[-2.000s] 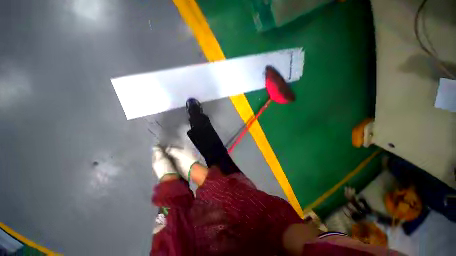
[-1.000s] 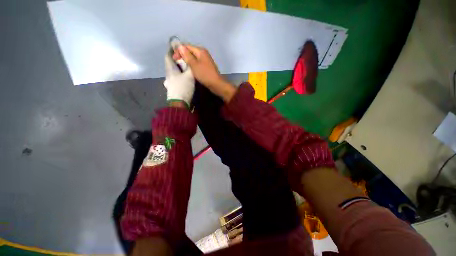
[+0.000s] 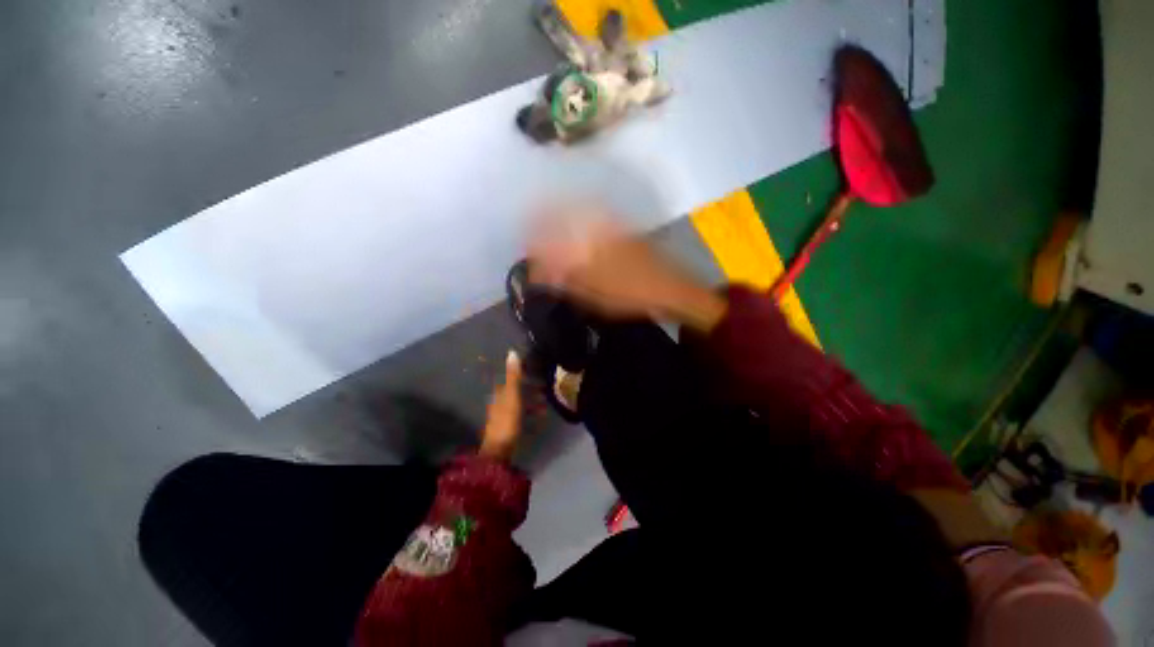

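Observation:
A black shoe (image 3: 542, 316) stands at the near edge of the long white sheet (image 3: 342, 247). My right hand (image 3: 576, 253), bare and strongly blurred, is at the shoe's toe; its grip cannot be told. My left hand (image 3: 504, 407), bare, is low beside the shoe's heel with a finger pointing up; whether it touches or holds anything is unclear. A crumpled pair of dirty whitish gloves (image 3: 595, 95) lies on the sheet's far edge. The red broom head (image 3: 880, 139) rests on the sheet's right part, its handle partly hidden behind my right arm.
A yellow floor line (image 3: 747, 240) passes under the sheet, between grey floor (image 3: 76, 367) and green floor (image 3: 873, 278). My bent black-clothed knee (image 3: 253, 531) is at lower left. A beige machine (image 3: 1126, 164) stands at the right edge, with orange items (image 3: 1069, 550) at lower right.
Both gloves are off and lie on the sheet. My hands have parted and moved down to the shoe. My knee has come into view at lower left, and the sheet appears at a different angle.

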